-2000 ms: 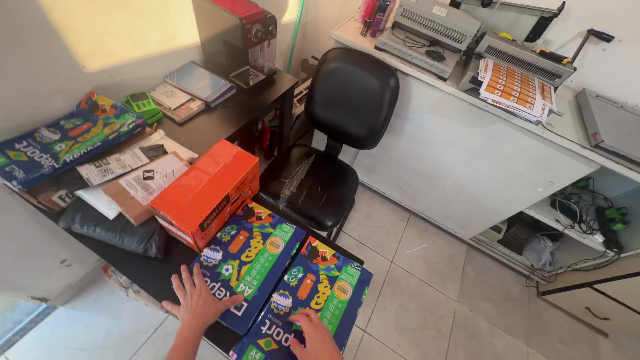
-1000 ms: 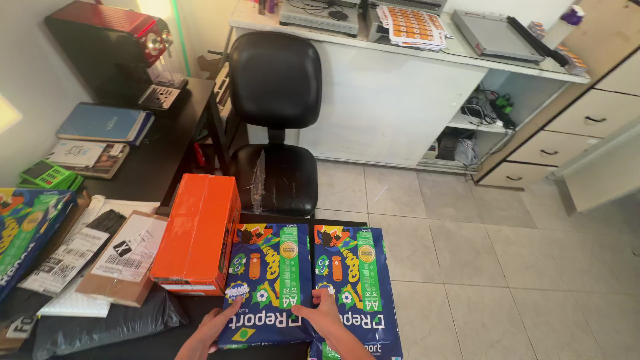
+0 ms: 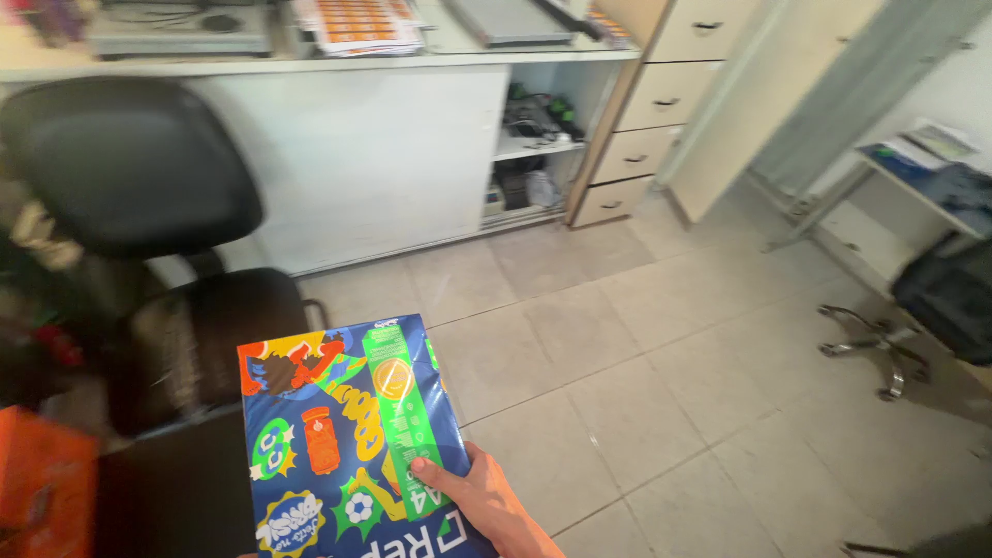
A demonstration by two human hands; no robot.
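Note:
A blue ream of A4 paper with colourful print is held up in front of me, lifted off the dark table. My right hand grips its right edge, the thumb on the top face and the fingers out of sight beneath. Of my left hand, only a sliver of a fingertip shows at the bottom edge, by the lower left of the ream; its hold is hidden. An orange box stands on the table at the left.
A black chair stands beyond the table. Behind it runs a white sliding-door cabinet beside a drawer unit. Tiled floor stretches right, towards an office chair and a desk.
Both hands were on two reams lying on the table; now a ream is raised off it in my right hand's grip. The view has swung to the right.

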